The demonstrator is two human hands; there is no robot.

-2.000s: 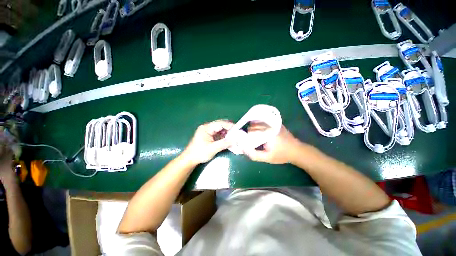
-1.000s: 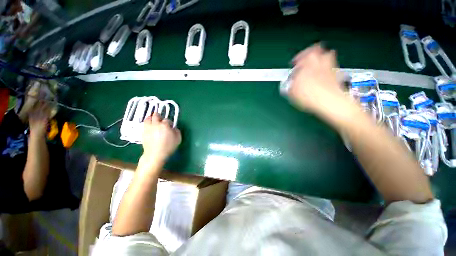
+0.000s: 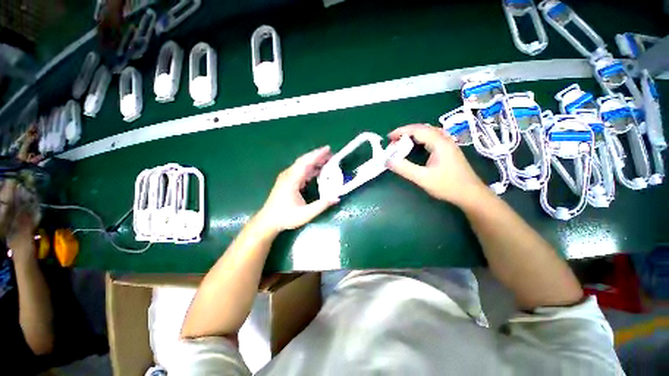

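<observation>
My left hand (image 3: pixel 299 192) grips the wide end of a white loop-shaped housing (image 3: pixel 356 163), held tilted above the green belt, with a small blue spot inside its left end. My right hand (image 3: pixel 428 158) holds the loop's right end, where a white piece shows between my fingers; whether it is a separate part I cannot tell. Several plain cover shells (image 3: pixel 169 204) stand overlapped at the left. Sub-assemblies (image 3: pixel 571 165) with blue patches lie piled at the right.
A pale strip (image 3: pixel 323 100) crosses the green belt. Beyond it lie spaced white units (image 3: pixel 266 62) and more blue-patched ones. A cable and an orange object (image 3: pixel 65 247) are at left, beside another person's arm. An open carton (image 3: pixel 297 312) with white contents is below the edge.
A second ago my left hand was at the cover stack and my right hand near the strip. Both now hold one loop in the middle. The units beyond the strip shifted left in view.
</observation>
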